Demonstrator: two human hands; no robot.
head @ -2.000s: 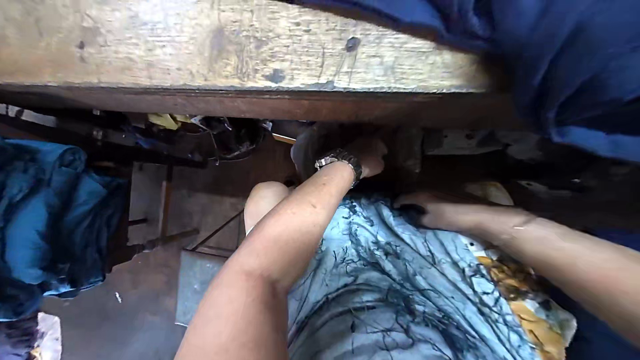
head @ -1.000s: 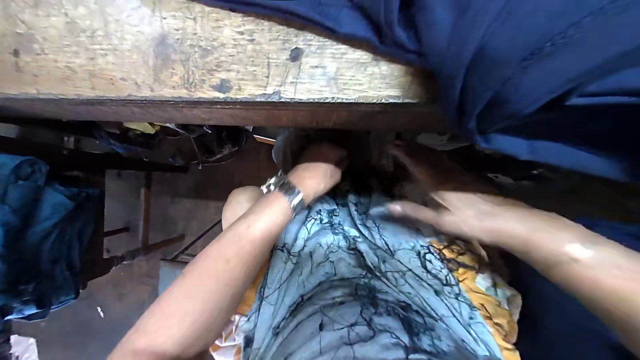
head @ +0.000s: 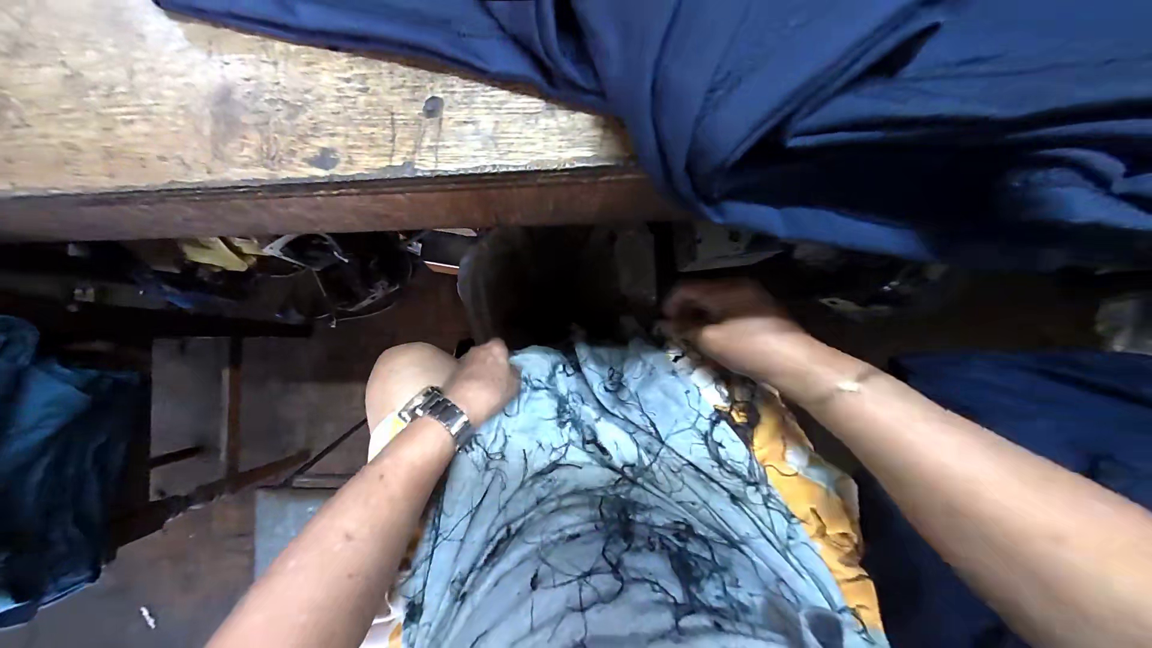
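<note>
Light blue cloth, strewn with dark thread-like strands, lies over the person's lap. My left hand, with a metal watch at its wrist, is closed on the cloth's upper left edge beside a bare knee. My right hand is at the cloth's upper right edge in shadow, its fingers curled; whether it grips the cloth cannot be told. Yellow patterned fabric shows beneath the blue cloth on the right.
A worn wooden table spans the top, with navy fabric hanging over its edge. Blue garments are heaped at left; more navy cloth lies at right. Tangled items sit in the dark under the table.
My left hand has moved back from under the table to the cloth's left edge. My right hand has moved away from my left, towards the cloth's right corner.
</note>
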